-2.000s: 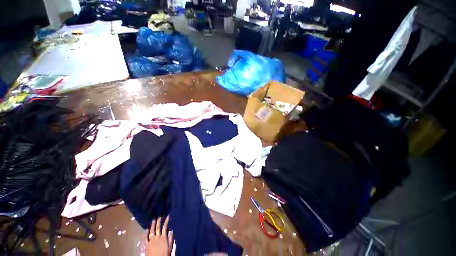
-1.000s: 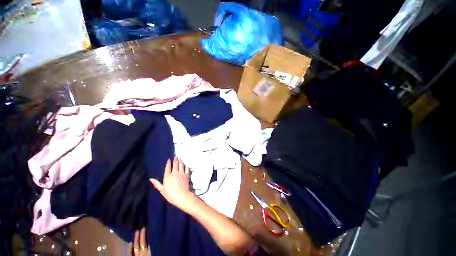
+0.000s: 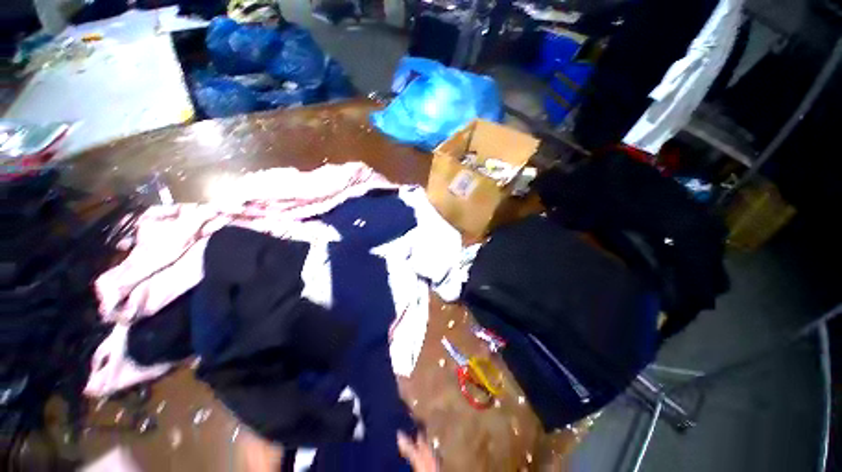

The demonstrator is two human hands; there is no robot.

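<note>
Navy trousers (image 3: pixel 362 304) lie lengthwise down the heap to the table's front edge. Bunched black trousers (image 3: pixel 263 323) lie beside and partly over them at the left. Both rest on pale pink garments (image 3: pixel 157 267) and white garments (image 3: pixel 406 323). My left hand (image 3: pixel 260 454) is blurred and cut off by the bottom edge, just below the black trousers. My right hand (image 3: pixel 420 452) is blurred at the bottom edge, against the right side of the navy trousers. Whether either hand grips cloth cannot be told.
Scissors (image 3: pixel 475 376) and small red snips (image 3: pixel 489 336) lie beside a dark garment stack (image 3: pixel 563 313) at the right. A cardboard box (image 3: pixel 475 198) and a blue plastic bag (image 3: pixel 434 101) stand behind. Tangled black hangers (image 3: pixel 55 277) are at the left, metal tubes (image 3: pixel 657 406) at the right.
My right hand has moved from flat on the navy trousers down to the bottom edge. The black trousers are more bunched and reach lower. The view has tilted up again.
</note>
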